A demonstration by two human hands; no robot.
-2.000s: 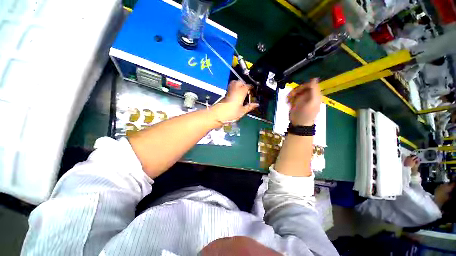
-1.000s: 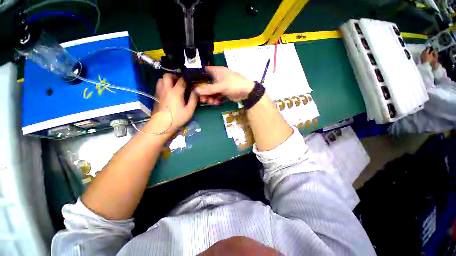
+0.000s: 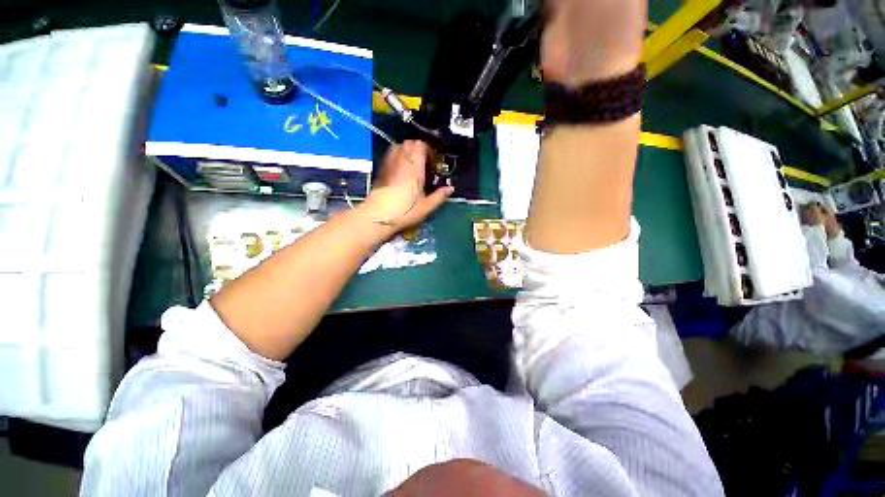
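Note:
The black press fixture (image 3: 466, 175) stands right of the blue box, with a small gold and dark piece (image 3: 444, 165) in it. My left hand (image 3: 406, 187) rests at the fixture's left side, thumb and fingers apart around its near corner, with nothing seen held. The metal toggle clamp (image 3: 502, 53) leans up and right above the fixture. My right hand (image 3: 594, 39) is raised at the top edge beside the clamp; it is blurred and partly cut off, so its fingers and grip do not show. The clamp's red grip is not visible.
The blue dispenser controller (image 3: 262, 107) bears a clear syringe (image 3: 260, 53) and thin tube. Gold carrier sheets lie before it (image 3: 243, 238) and right of the fixture (image 3: 497, 248). Foam trays stand left (image 3: 63, 214) and right (image 3: 752, 218). Another person's hand (image 3: 823, 219) shows far right.
My right hand has left the fixture and risen to the top edge by the clamp. The clamp now leans right. My left hand has stayed by the fixture. The view has turned.

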